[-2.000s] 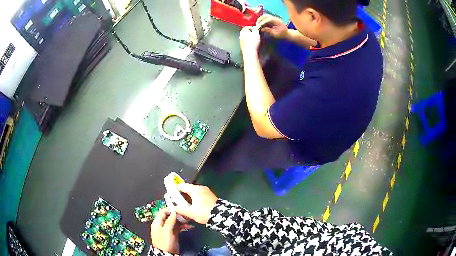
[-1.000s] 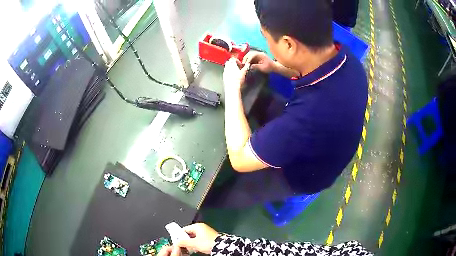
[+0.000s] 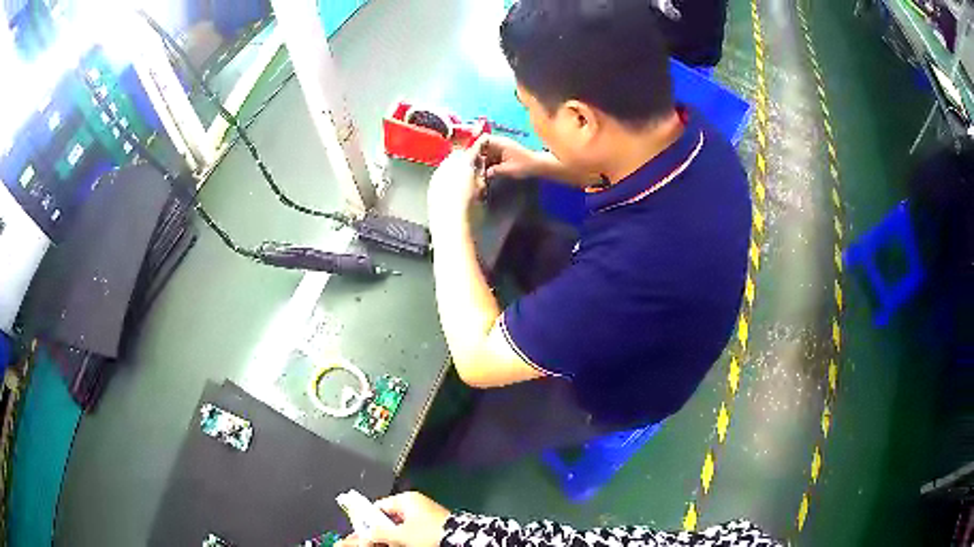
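My right hand [image 3: 414,520] is at the bottom edge, in a black-and-white patterned sleeve, with its fingers closed on a white tape roll [image 3: 365,512] seen nearly edge-on. Of my left hand, at most some fingertips show below the roll; the rest is cut off, and I cannot tell its grip. A black sheet [image 3: 272,486] lies on the bench to the left of the roll. One circuit board [image 3: 226,426] lies on the sheet's far part. Other green boards are cut off at the bottom edge.
A white ring of tape [image 3: 319,401] lies beside a green board [image 3: 380,406] near the bench edge. Beyond are a black corded tool [image 3: 320,260], a black box [image 3: 393,234], a post and a red dispenser [image 3: 414,137]. A seated coworker [image 3: 641,267] is close on the right.
The view has shifted upward and right, so my hands and the near boards sit lower and are more cut off. My right hand still holds the white roll.
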